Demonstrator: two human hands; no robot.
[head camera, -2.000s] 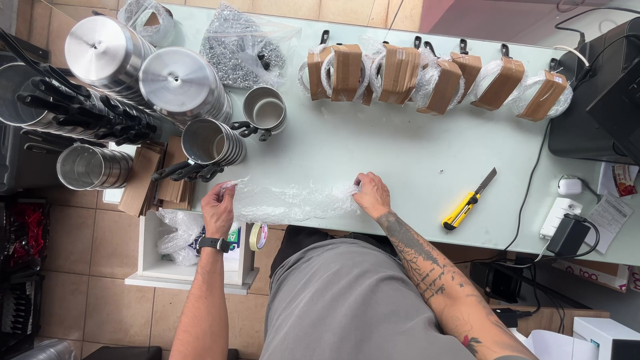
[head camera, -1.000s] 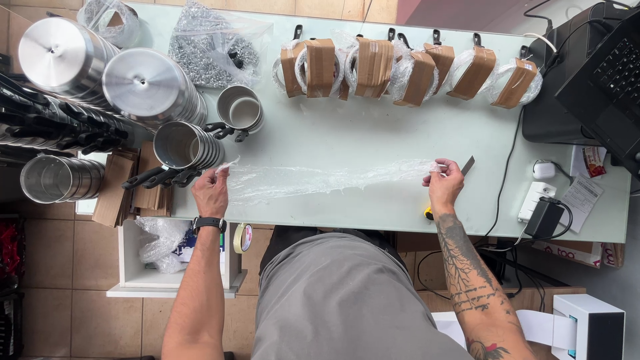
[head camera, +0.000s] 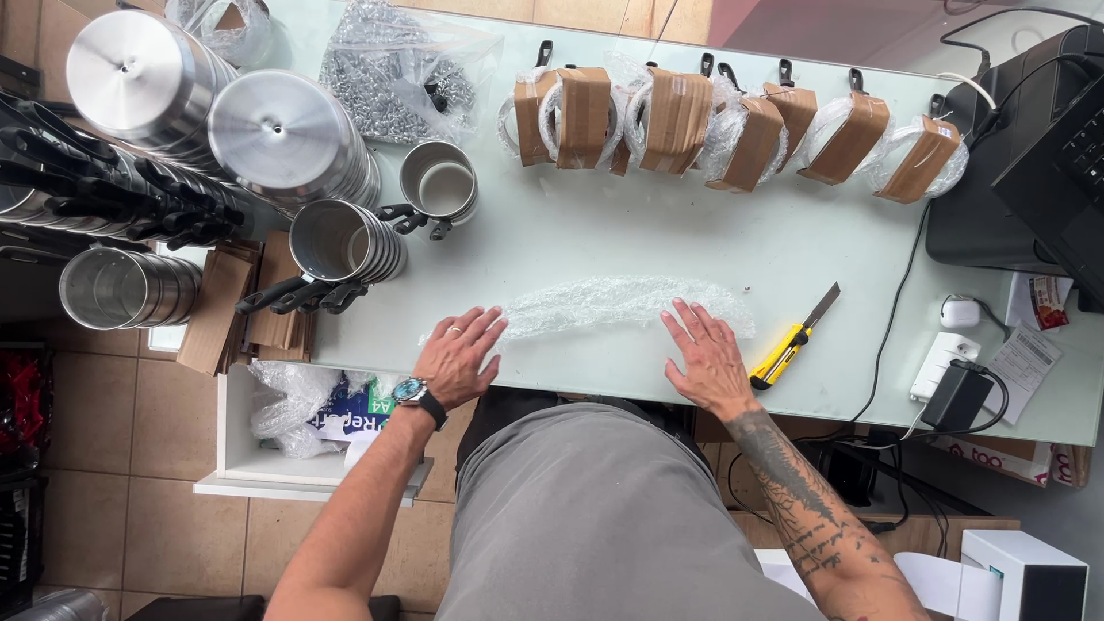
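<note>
A narrow strip of bubble wrap (head camera: 595, 304) lies crumpled on the glass tabletop (head camera: 655, 233). Over its left end my left hand (head camera: 457, 352) is spread palm down, with its fingers apart and nothing gripped. My right hand (head camera: 709, 358) is likewise spread at the strip's right part, fingertips on or just above the film. Right of that hand lies a yellow snap-off utility knife (head camera: 780, 355), its blade out. To the left of the strip, a nested stack of metal saucepans (head camera: 332, 241) with black handles stands near the table edge.
Cardboard-sleeved, bubble-wrapped pans (head camera: 679, 121) line the back. A bag of small metal parts (head camera: 392, 82), large upturned pots (head camera: 276, 129) and flat cardboard pieces (head camera: 280, 302) are at left. An open drawer (head camera: 226, 423) juts out below. A black cable (head camera: 897, 319) and power strip (head camera: 944, 366) lie at right.
The strip, held stretched between both hands a second ago, now lies released on the tabletop. Both hands have opened and moved closer together, and the knife is uncovered again.
</note>
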